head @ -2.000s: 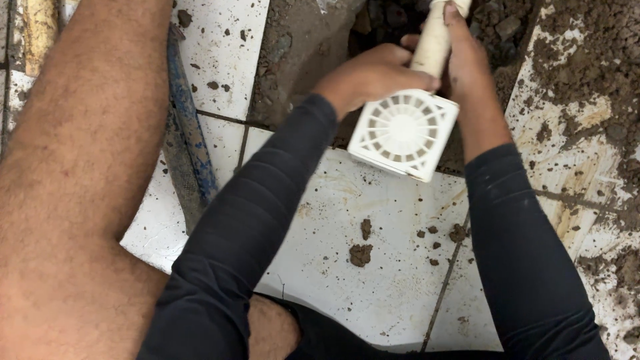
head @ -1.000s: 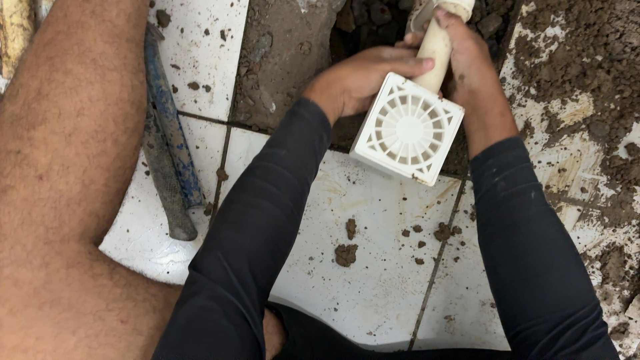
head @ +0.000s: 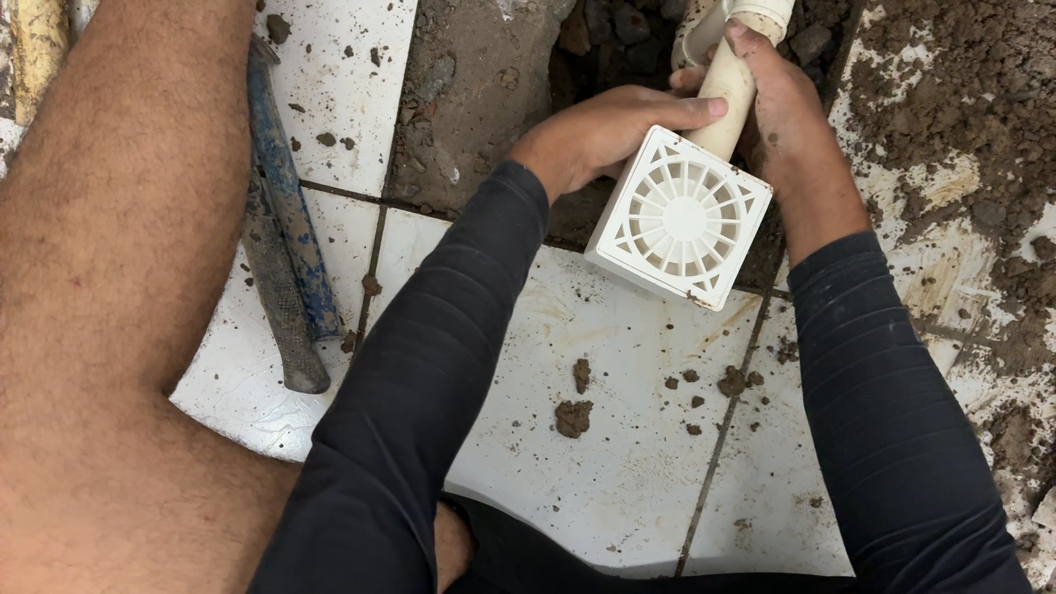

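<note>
Both my hands grip a cream plastic pipe (head: 726,97) over a dug-out trench at the top. My left hand (head: 615,124) closes round its left side, thumb lying across it. My right hand (head: 780,111) holds its right side, with the thumb near a white pipe fitting (head: 763,15). At the pipe's near end is a square white floor drain with a round slotted grate (head: 685,219), its face turned toward me. A curved cream pipe piece (head: 700,37) shows beyond my fingers, partly cut off by the frame's top edge. Some of my fingertips are hidden behind the pipe.
White floor tiles (head: 610,478) with mud clods lie below the trench (head: 635,49). Loose soil (head: 949,82) covers the right side. A dark textured tool handle (head: 285,305) and a blue-painted bar (head: 289,198) lie beside my bare leg (head: 115,231). A yellowed pipe (head: 37,49) is at top left.
The drain's grate has turned to face me more squarely. More of the pipe, with the white fitting and curved piece at its far end, has come into view. Both hands keep their hold.
</note>
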